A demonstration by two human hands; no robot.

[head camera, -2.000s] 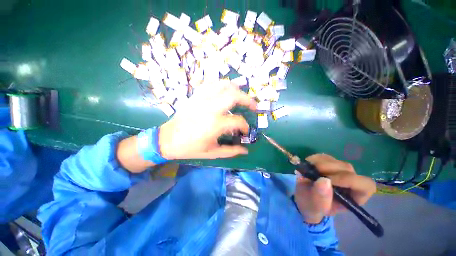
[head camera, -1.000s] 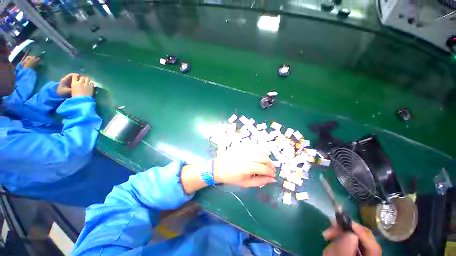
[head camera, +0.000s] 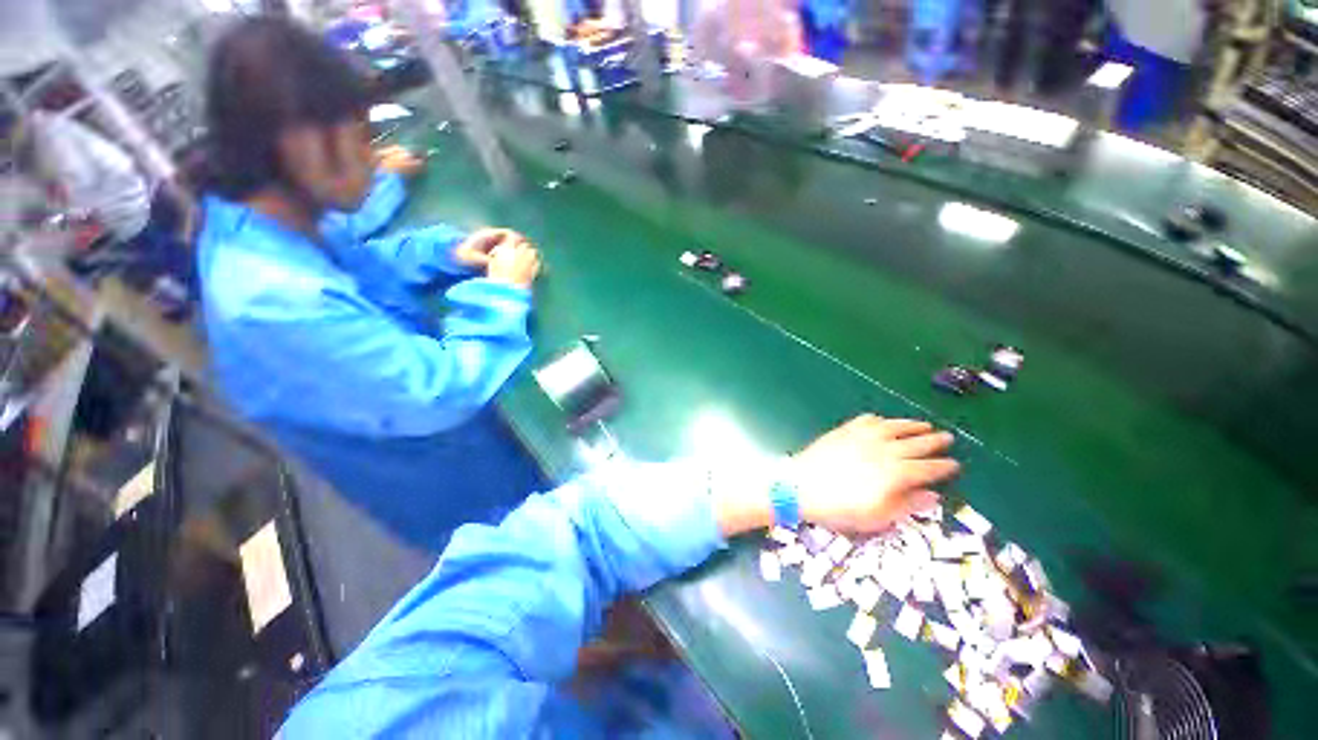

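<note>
My left hand (head camera: 872,470), with a blue band at the wrist, is stretched over the bench at the far edge of the pile of white pouch cells (head camera: 925,586). Its palm faces down and its fingers are spread; I see nothing held in it. Two dark device units (head camera: 957,379) with white parts lie just beyond its fingertips. The hand hides some of the pile's upper left edge. My right hand and the soldering iron are out of the picture.
The solder spool (head camera: 574,379) stands left on the green bench (head camera: 679,379). More dark units (head camera: 733,284) lie farther off. The fan's wire grille (head camera: 1165,708) is cut off at the bottom right. A person in a blue smock (head camera: 362,333) sits at the left.
The view has swung left and up. My left hand has moved from over the pile to its far edge, beside the units. My right hand and the iron have left the picture.
</note>
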